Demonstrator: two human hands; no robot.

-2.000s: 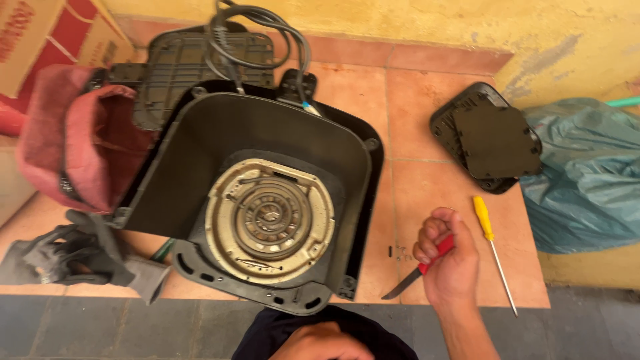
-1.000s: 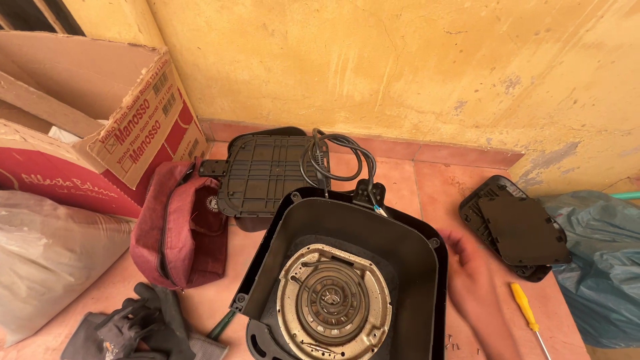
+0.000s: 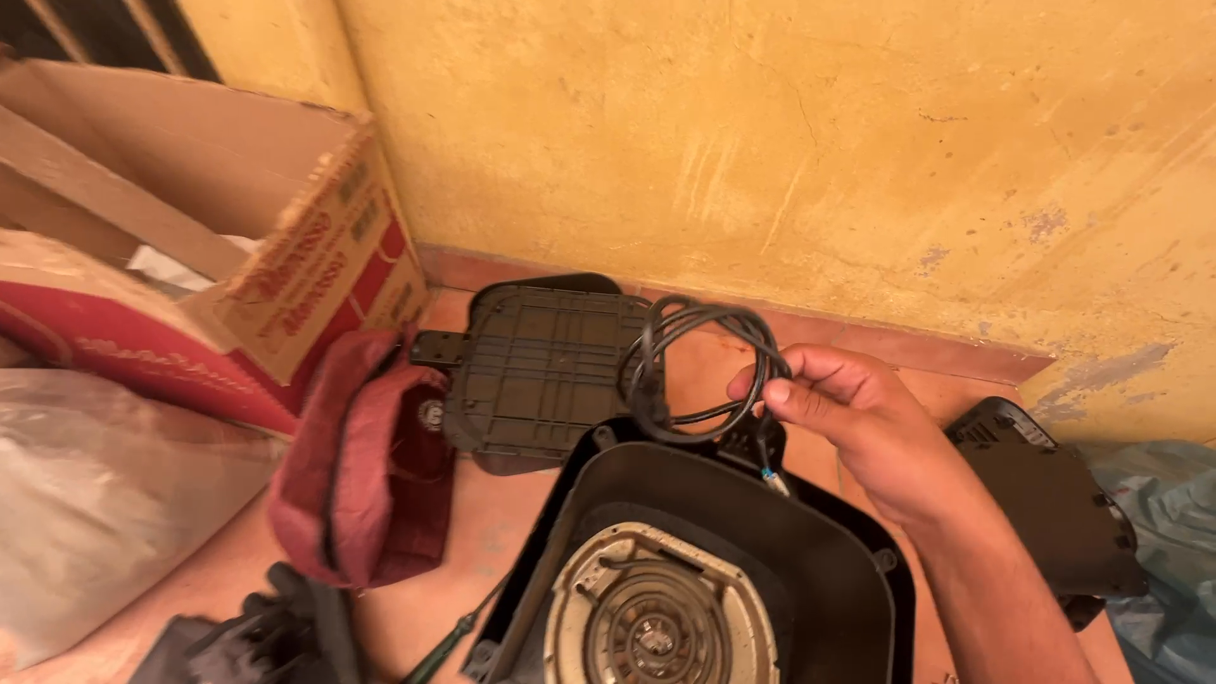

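My right hand pinches a coiled black power cable between thumb and fingers, above the back edge of a black plastic appliance housing. Near the housing's rim, the cable ends in wires with a small whitish connector. Inside the housing sits a round metal part with a coiled heating element. A ribbed black plastic panel lies behind, partly under the cable loops. My left hand is out of view.
At the left stand a torn cardboard box, a clear plastic bag and an open red fabric pouch. Dark gloves lie in front. A dark plastic cover and a bluish plastic bag are at right; a yellow wall rises behind.
My right hand has let go of the red-handled knife seen in it two seconds ago and has taken hold of the coiled cable. The view has swung up toward the wall.
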